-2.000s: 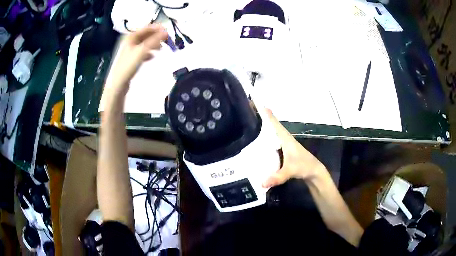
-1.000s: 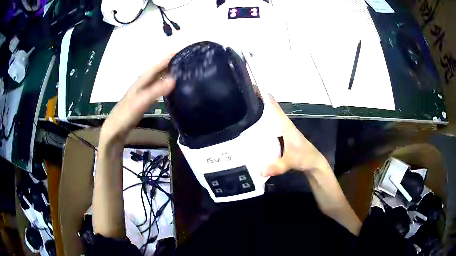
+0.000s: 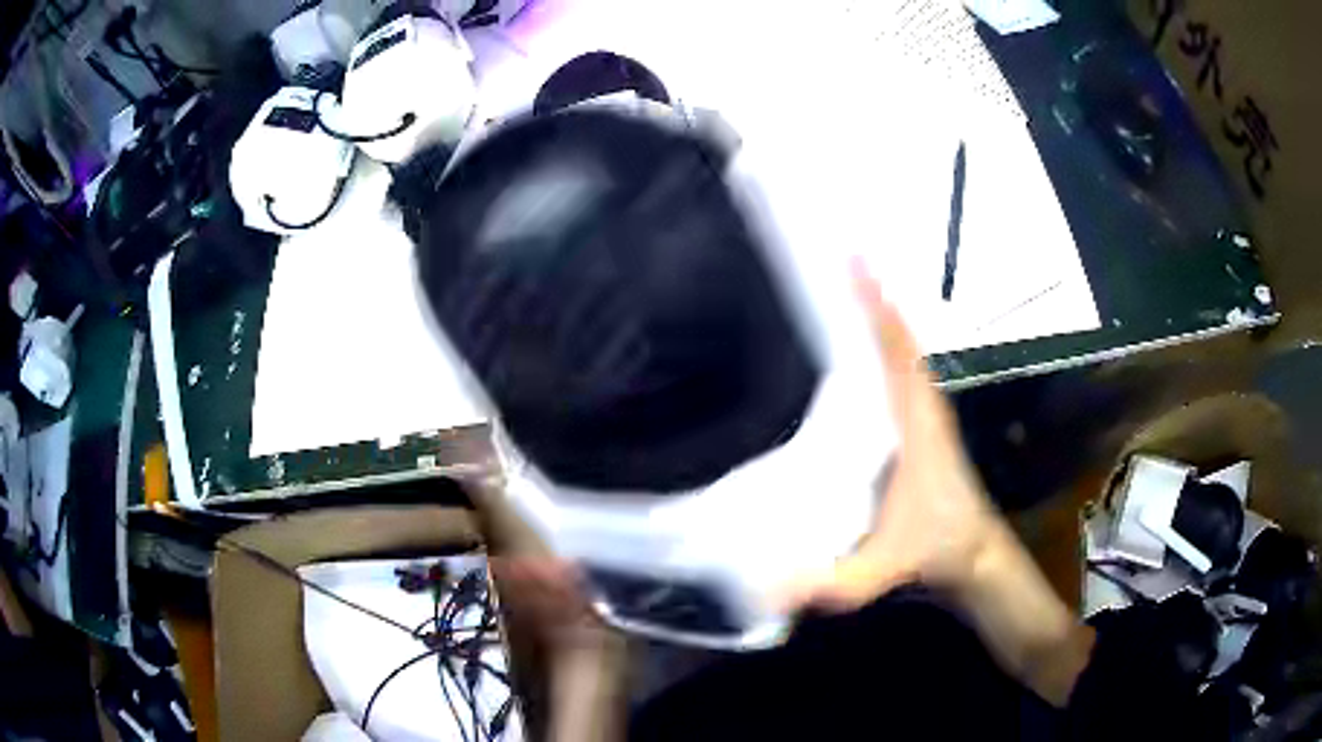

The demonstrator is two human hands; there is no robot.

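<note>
A PTZ security camera, with a white body and a large black rounded head, is blurred and tilted in mid-air in front of the bench edge. Its black head covers part of the bench paper. My right hand grips the white body from the right. My left hand is blurred at the lower left side of the body, partly hidden behind it, and appears to hold it. The dark front panel faces down toward me.
White paper covers the green bench. A black pen lies on paper at right. Several white cameras stand at back left; another black head shows behind. Cartons with cables and cameras are below.
The held camera's black head has turned, so its lamp ring is out of sight, and it looks larger. My left hand moved from above the bench to the head, then down to the body's lower left. The view has shifted.
</note>
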